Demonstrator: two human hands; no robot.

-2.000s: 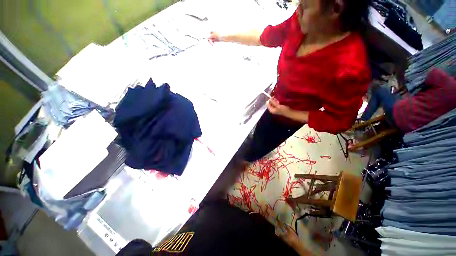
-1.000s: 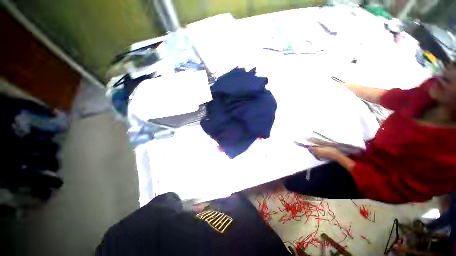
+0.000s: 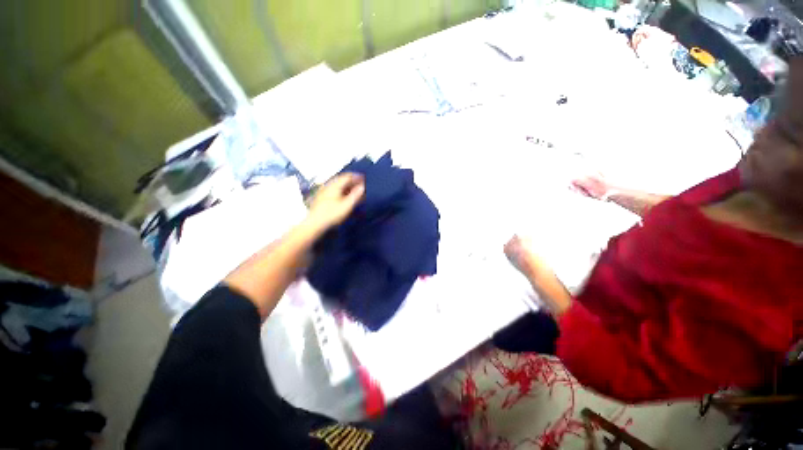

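Note:
A crumpled navy garment [image 3: 379,242] lies in a heap on the white table [image 3: 475,176]. My left hand [image 3: 337,199] reaches in from the lower left, bare below a black sleeve. Its fingers are curled over the garment's upper left edge and appear to grip the cloth. The fingertips are partly hidden. My right hand is not in view. A blurred red item [image 3: 372,393] shows at the table's near edge, beside a pale strip with dark print [image 3: 326,338].
A person in red [image 3: 687,299] stands at the table's right side, both hands over the tabletop. White flat pieces [image 3: 233,228] and pale plastic bags lie at the left end. Red strips [image 3: 519,378] litter the floor. A dark heap [image 3: 44,360] is at far left.
My left arm has come into view and its hand is now on the navy garment. The blurred red item has appeared at the near edge. The view has turned and moved.

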